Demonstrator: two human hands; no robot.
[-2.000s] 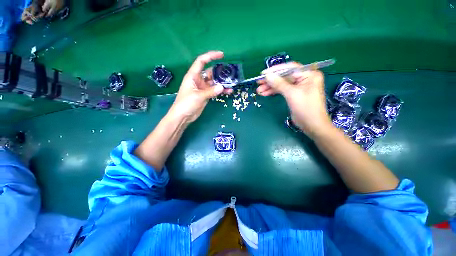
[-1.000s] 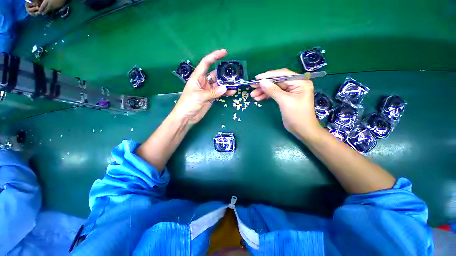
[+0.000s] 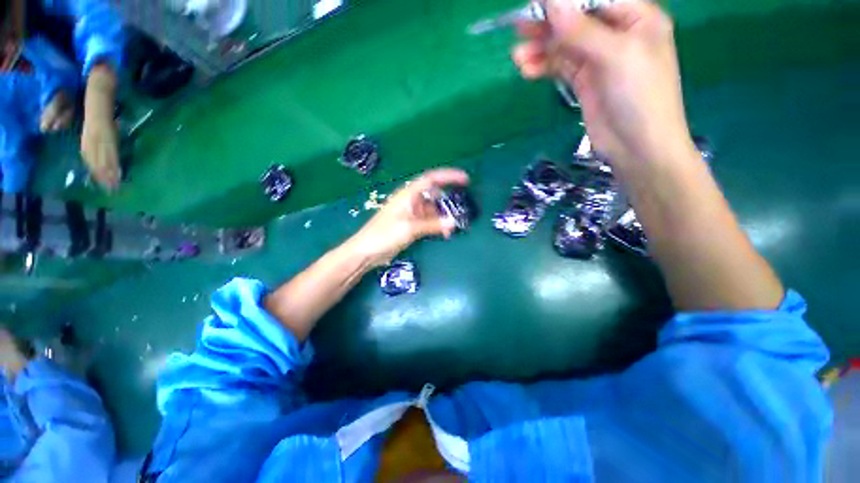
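A dark square unit (image 3: 455,206) with shiny clear film is held between the fingers of my left hand (image 3: 412,217), over the dark-green mat. My right hand (image 3: 608,61) is raised at the top, blurred, gripping a slim silver pointed tool (image 3: 502,21) whose tip points left, apart from the unit. Another film-covered unit (image 3: 399,277) lies on the mat below my left hand. Small cream pieces (image 3: 375,200) lie just left of my left fingers, partly hidden by the hand.
A pile of dark units (image 3: 578,233) lies right of centre, partly behind my right forearm. Two units (image 3: 360,154) lie on the brighter green strip (image 3: 311,123). A metal bar (image 3: 113,229) is at left. Other people's blue sleeves and a hand (image 3: 100,151) are at left.
The view has shifted. My right hand has moved up and away from the held unit with the tool. My left hand has brought the unit lower, nearer the pile, and turned it.
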